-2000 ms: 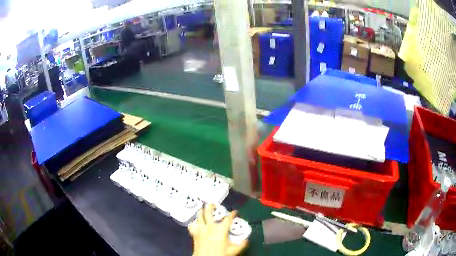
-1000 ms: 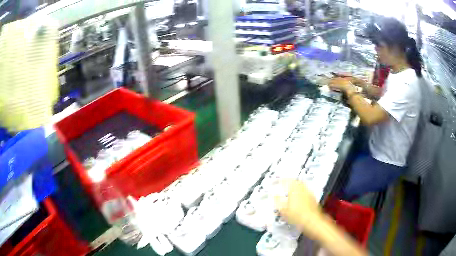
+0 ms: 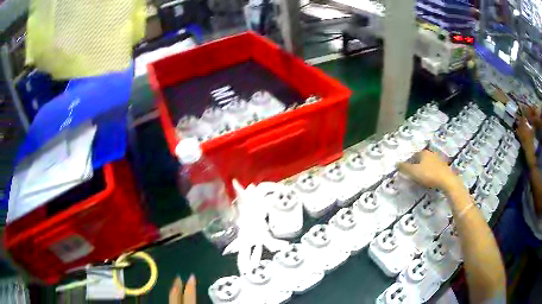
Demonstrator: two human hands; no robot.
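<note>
White plug adapters [image 3: 319, 236] stand in several slanting rows on the dark green mat, round bases and dark pins up. My right hand [image 3: 429, 170] reaches in from the lower right, fingers bent down onto adapters in a middle row. Its fingertips are partly hidden, so a grip cannot be told. Only two fingertips of my left hand [image 3: 182, 291] show at the bottom edge; the rest is cut off. White gloves [image 3: 254, 228] lie crumpled left of the rows, against one adapter.
A red crate [image 3: 279, 142] holds adapters and a dark liner. A clear bottle [image 3: 205, 193] stands before it. The reject bin [image 3: 89, 228] is left, with blue sheets [image 3: 110, 119]. A tape roll [image 3: 151, 274] lies below. A metal post [image 3: 397, 71] rises behind; another person's arm [image 3: 526, 133] is far right.
The view first swung far right, then partly back left since a second ago. My right hand has moved from the near rows to farther adapters. Left fingertips have come into view at the bottom.
</note>
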